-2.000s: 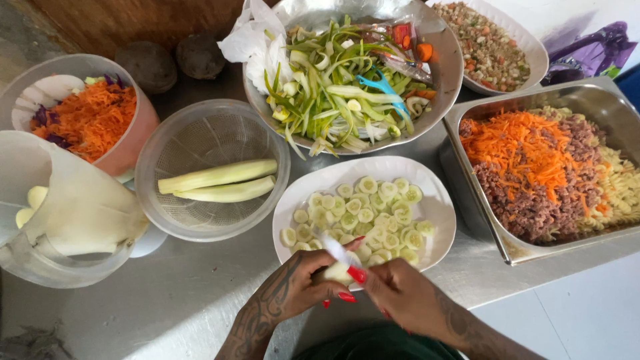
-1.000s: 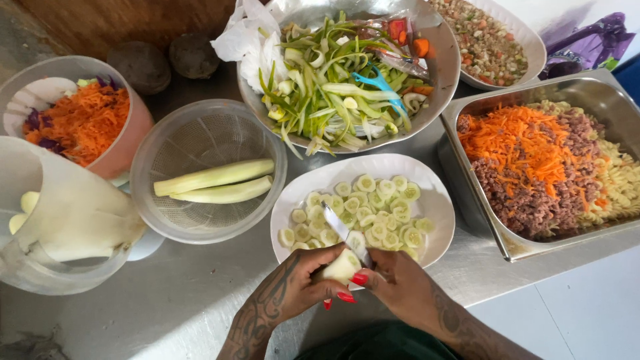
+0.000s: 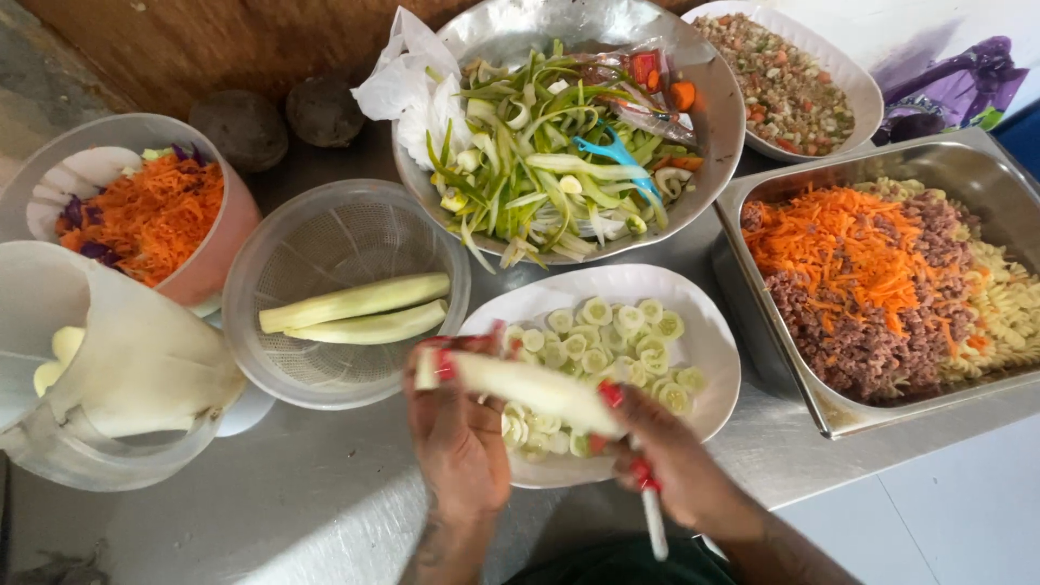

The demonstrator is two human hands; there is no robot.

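A long peeled cucumber (image 3: 528, 390) spans both hands, blurred by motion. My left hand (image 3: 459, 431) grips its left end, palm up. My right hand (image 3: 662, 447) touches the other end with its fingertips and holds a knife, whose white handle (image 3: 654, 520) points down; the blade is hidden. Beneath and behind them, a white oval plate (image 3: 715, 357) carries cucumber slices (image 3: 597, 313). Left of the plate, two peeled cucumbers (image 3: 357, 302) lie in a round plastic strainer (image 3: 244, 268).
A metal bowl (image 3: 723, 122) behind the plate holds peelings and a blue peeler (image 3: 609, 150). To the right stands a steel pan (image 3: 800, 390) of pasta, meat and grated carrot. Tubs (image 3: 244, 211) and a clear pitcher (image 3: 146, 349) stand left; a plate of chopped food (image 3: 865, 97) sits behind.
The short cucumber piece is no longer in my left hand, which now has a long peeled one. The knife handle has swung to point down. The two cucumbers in the strainer have not moved.
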